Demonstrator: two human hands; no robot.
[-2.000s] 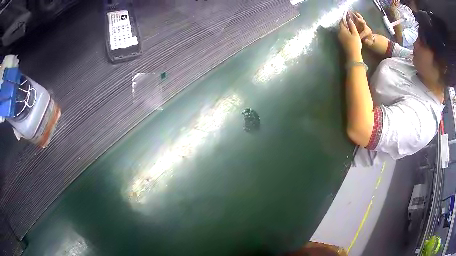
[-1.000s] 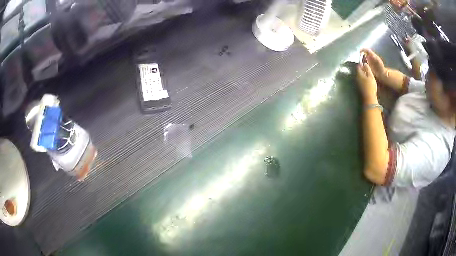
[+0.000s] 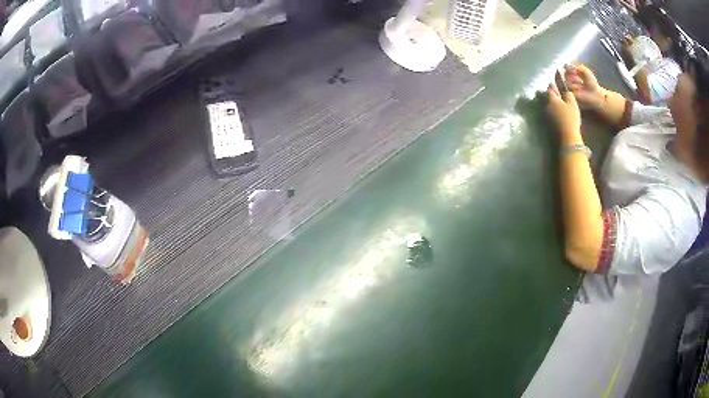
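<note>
Neither of my hands is in the picture. A whitish solvent bottle (image 3: 117,245) with an orange-red label stands on the ribbed dark mat (image 3: 186,233) at the left. A wiping pad (image 3: 76,204), white with a bright blue block and thin loops, sits at the bottle top. A black keypad phone or its housing (image 3: 228,138) with a white label lies alone on the mat. A small clear film or patch (image 3: 269,210) lies near the mat's edge, with a small dark green spot beside it.
The shiny green bench surface (image 3: 466,288) has a dark spot (image 3: 420,252). A round white base (image 3: 25,291) is at far left; a desk fan's white base (image 3: 412,47) is behind. A seated neighbour (image 3: 641,202) holds a small dark object at right. Grey-black pouches or trays (image 3: 128,66) line the back.
Since two seconds ago the view has shifted, bringing in the round base, fan and grey-black row. The bottle and phone keep their places on the mat. The neighbour's hands have moved slightly.
</note>
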